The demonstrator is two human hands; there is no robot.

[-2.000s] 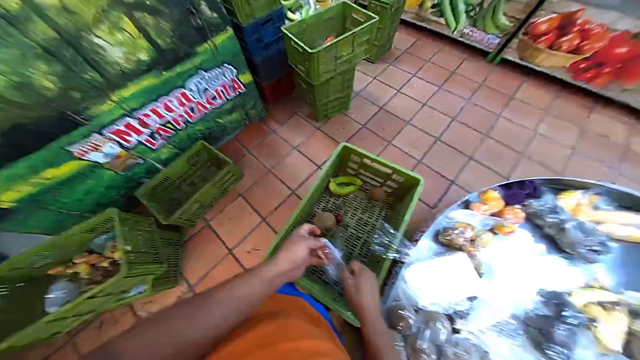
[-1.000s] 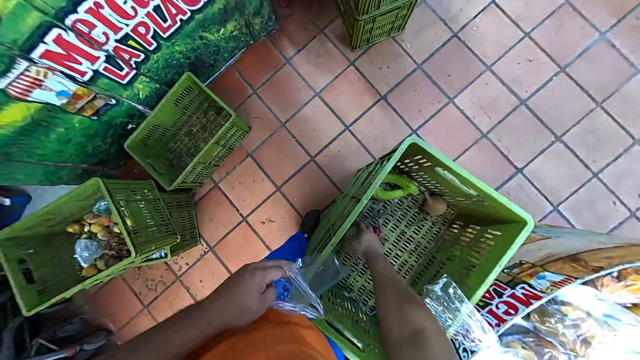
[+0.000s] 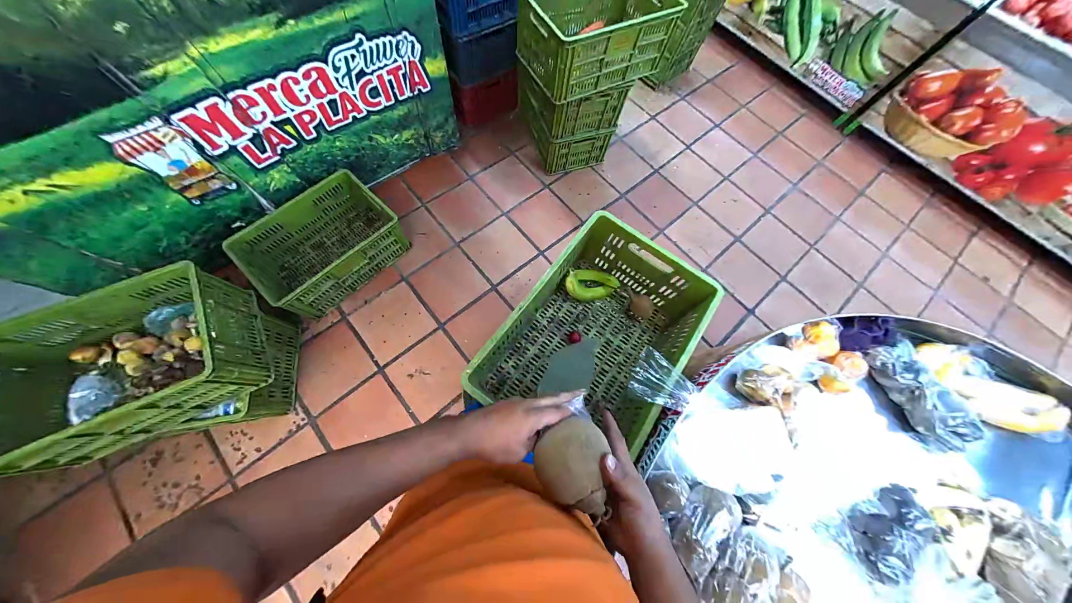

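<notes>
Close to my orange shirt, a round brown root vegetable (image 3: pixel 572 461) is between my two hands. The fingers of my left hand (image 3: pixel 511 427) pinch the edge of a clear plastic bag (image 3: pixel 576 405) at its top. My right hand (image 3: pixel 628 494) is curled around its right side. Just beyond stands a green plastic crate (image 3: pixel 593 218), holding a curved green vegetable (image 3: pixel 590 285), a brown root vegetable (image 3: pixel 640 305) and a small red item (image 3: pixel 574 337). Another clear plastic bag (image 3: pixel 657 378) hangs over the crate's right side.
A round metal table (image 3: pixel 1005 352) with bagged produce stands at right. At left are a crate (image 3: pixel 194 335) of mixed produce and a smaller green crate (image 3: pixel 314 243) on the tiled floor. Stacked green crates (image 3: pixel 578 75) stand behind; a produce display (image 3: pixel 921 142) is at upper right.
My right hand, inside the crate a second ago, is now near my body with the brown root vegetable. My left hand stays near the bag. The view has tilted up.
</notes>
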